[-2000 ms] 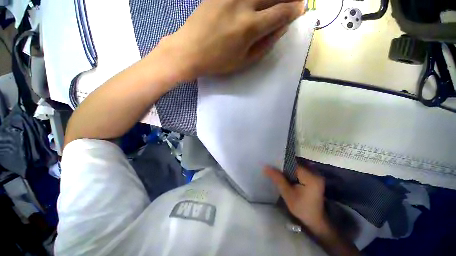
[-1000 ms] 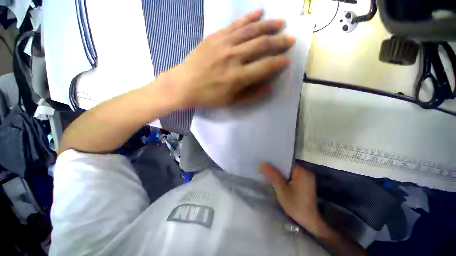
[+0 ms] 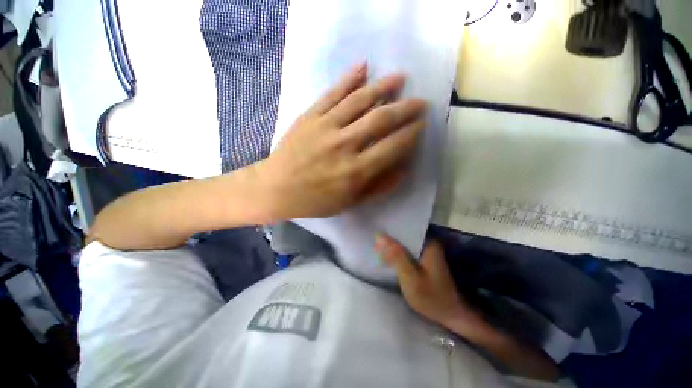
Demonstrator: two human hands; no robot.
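A white piece [image 3: 372, 34] lies lengthwise in the middle, running off the top edge of the picture and down to my lap. A dark check-patterned fabric panel [image 3: 246, 76] shows along its left side. My left hand [image 3: 349, 144] lies flat on the white piece, palm down with fingers spread, slightly blurred. My right hand [image 3: 429, 284] pinches the lower right corner of the white piece, with the thumb on top and the fingers partly hidden beneath. The needle area is out of the picture.
Black-handled scissors [image 3: 656, 98] lie at the upper right beside a dark ridged knob [image 3: 597, 32]. The cream machine bed [image 3: 523, 72] is right of the cloth. A panel with a striped border [image 3: 120, 57] lies at the left. Dark cloth [image 3: 516, 276] hangs below the table edge.
My left hand has slid down towards me from the needle area, its fingers spreading. The lower end of the white piece and my right hand have moved slightly up and left. The view has shifted.
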